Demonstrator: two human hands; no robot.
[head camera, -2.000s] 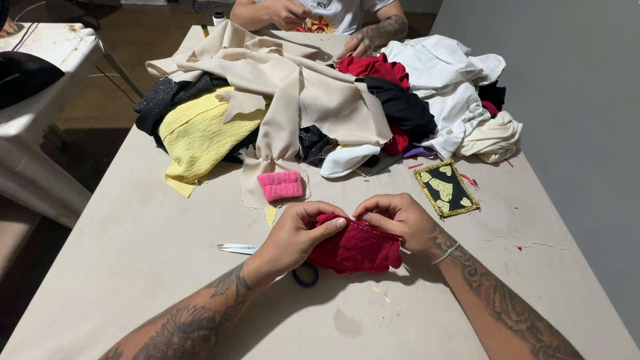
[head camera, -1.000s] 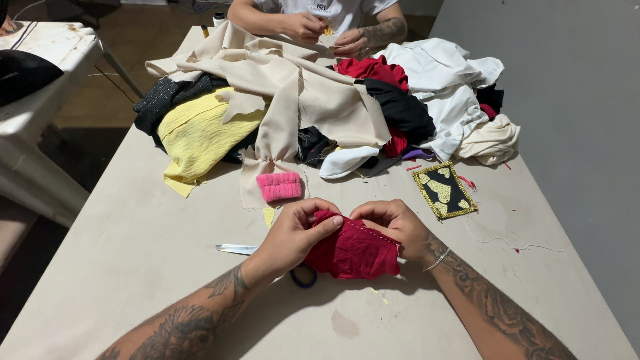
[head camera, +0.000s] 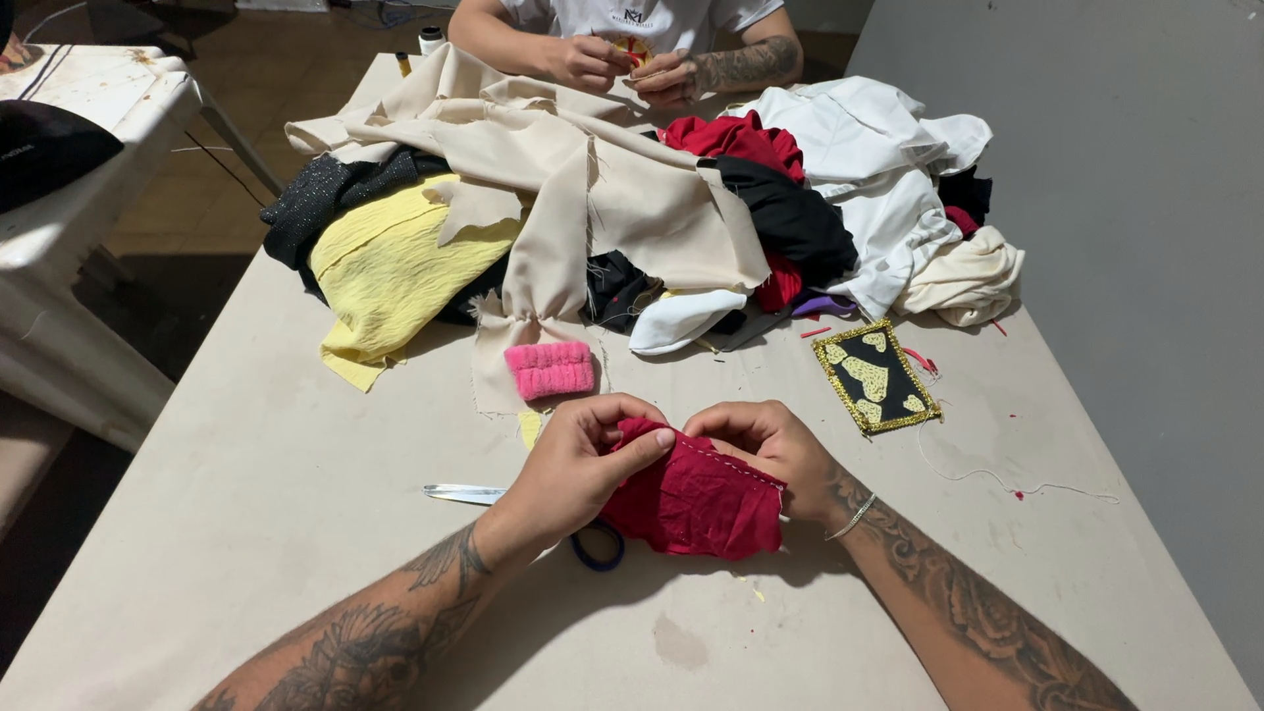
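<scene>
My left hand (head camera: 602, 454) pinches the top left edge of a dark red piece of cloth (head camera: 706, 499) between thumb and fingers. My right hand (head camera: 765, 449) holds the same cloth from behind its upper right edge, its fingertips partly hidden. A line of white hand stitches runs along that upper edge. Whether a needle is there cannot be seen. A pair of scissors (head camera: 597, 546) with blue handles lies under my left hand, its blade pointing left. Just beyond my hands lies a pink terry band (head camera: 550, 370). To the right is a black patch with gold trim and pale hearts (head camera: 876, 377).
A heap of beige fabric (head camera: 652, 202), yellow fabric (head camera: 395, 257), white fabric (head camera: 879, 197) and other cloths spans the far half of the table (head camera: 296, 533). Behind it a person's hands (head camera: 632, 71) hold a small piece. Loose white thread (head camera: 1047, 487) lies at right. A white side table (head camera: 109, 148) stands left.
The red cloth between my hands has turned and spread flatter, so its stitched edge now shows more plainly. Across the table, the other person's hands have come closer together around a small piece.
</scene>
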